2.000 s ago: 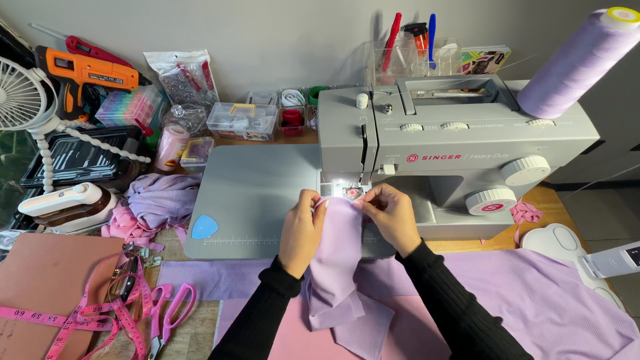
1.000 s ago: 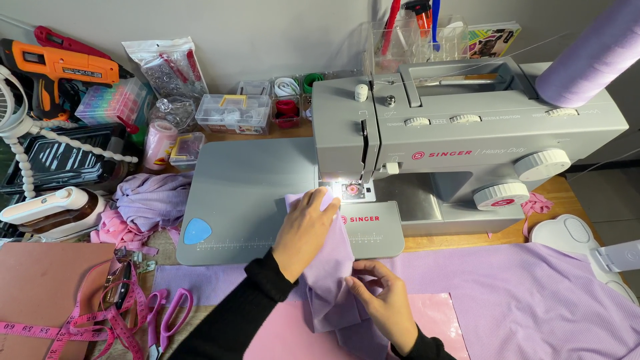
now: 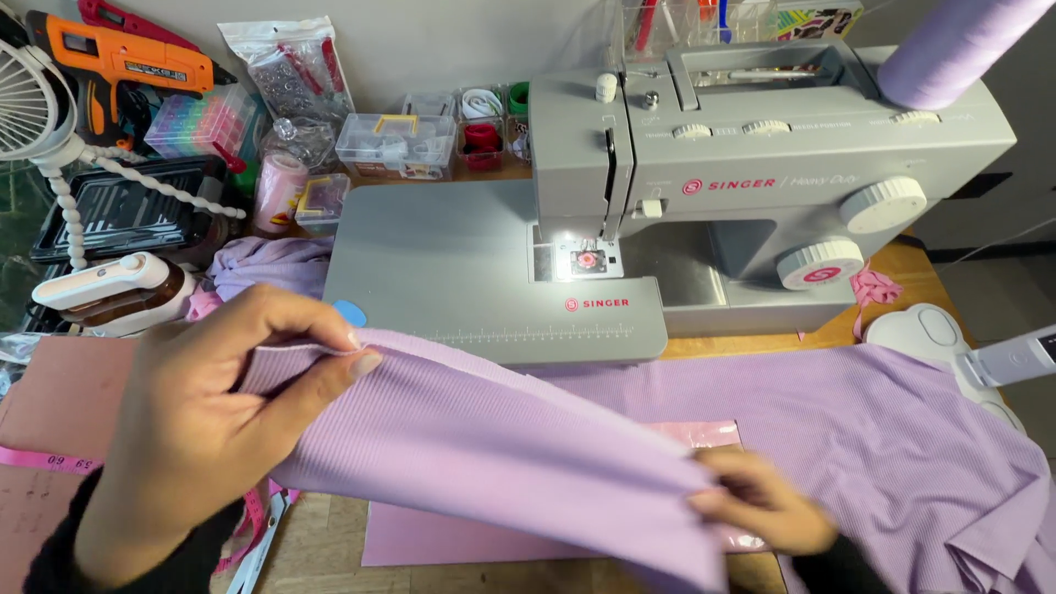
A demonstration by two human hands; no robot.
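Note:
A strip of lilac ribbed fabric (image 3: pixel 495 462) is stretched between my hands, in front of the sewing machine. My left hand (image 3: pixel 223 412) pinches its folded upper edge between thumb and forefinger. At the strip's other end my right hand (image 3: pixel 751 499), blurred, grips the edge. Behind them stands the grey Singer sewing machine (image 3: pixel 767 157), its lamp lit over the bobbin cover (image 3: pixel 587 261). No fabric lies under its presser foot. The flat extension table (image 3: pixel 437 239) reaches left from the machine. More lilac ribbed fabric (image 3: pixel 891 412) is spread at the right.
Scissors (image 3: pixel 262 544) and a pink measuring tape (image 3: pixel 49 459) lie at the lower left. A mini iron (image 3: pixel 115 289), an orange glue gun (image 3: pixel 124 62), a white fan (image 3: pixel 33 103) and clear boxes (image 3: pixel 396 144) stand behind. A lilac thread cone (image 3: pixel 957 49) tops the machine.
The fabric strip has come away from the needle area toward me. Both hands have moved apart, left hand to the left and right hand to the right, and the strip is now stretched between them.

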